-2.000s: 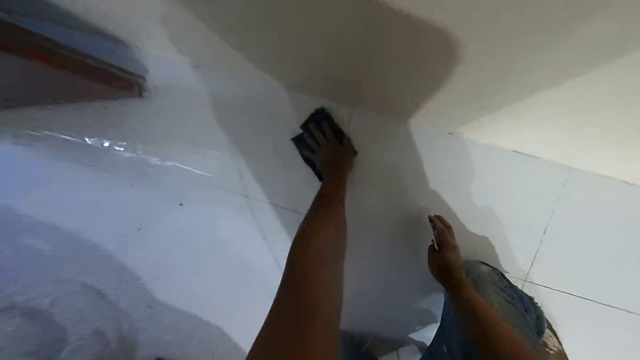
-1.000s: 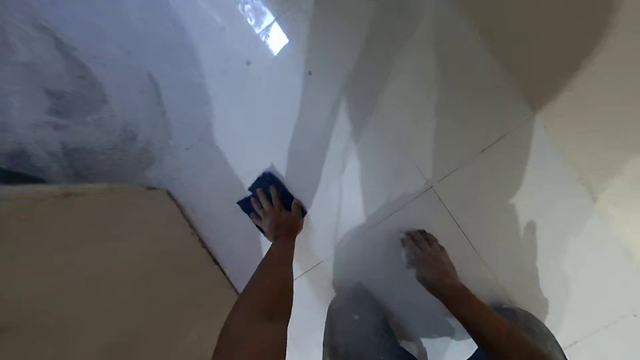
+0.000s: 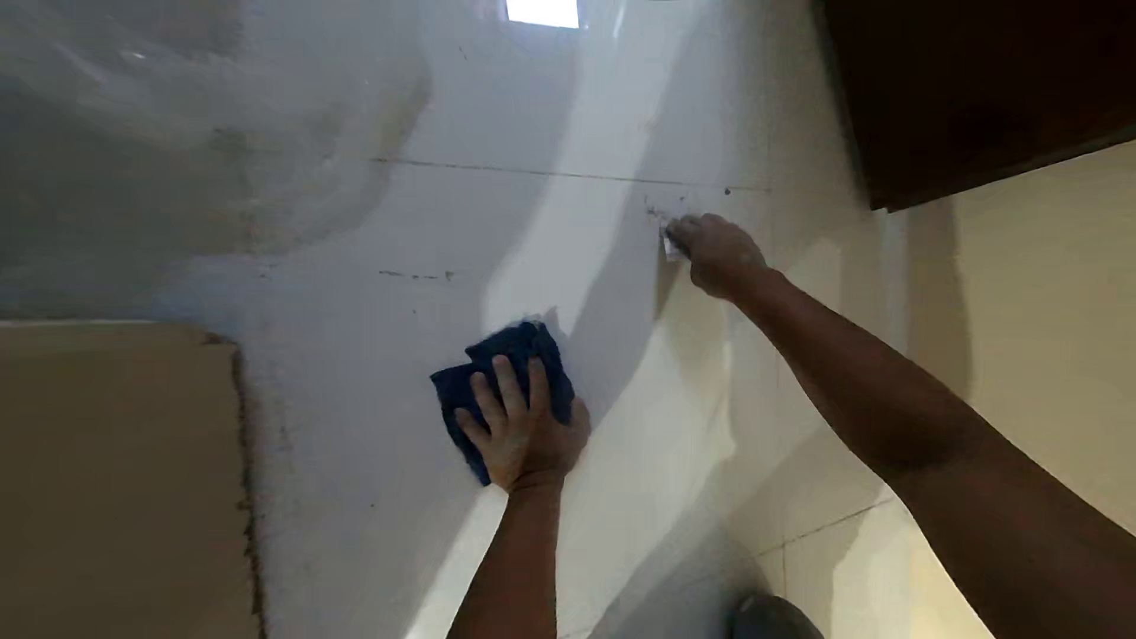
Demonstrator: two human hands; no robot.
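My left hand [image 3: 522, 430] lies flat with spread fingers on a folded dark blue cloth [image 3: 506, 364], pressing it against the pale tiled floor [image 3: 373, 426]. Farther forward and to the right, my right hand [image 3: 714, 253] is closed around a small flat whitish tool [image 3: 672, 244], perhaps a scraper blade; most of it is hidden by the fingers. The tool's edge is down at the floor, beside some small dark marks [image 3: 657, 211]. Another row of dark marks [image 3: 417, 275] shows on the tile ahead of the cloth.
At the lower left stands a beige wall corner [image 3: 115, 479] with a rough dark edge. A dark brown panel or door [image 3: 985, 98] juts in at the upper right, beside a cream wall [image 3: 1047, 293]. A greyish smeared film covers the floor at the upper left.
The view has shifted greatly along the floor. My right arm, earlier bent near the knee, is now stretched forward with the hand down at the tile. My left hand stays on the cloth.
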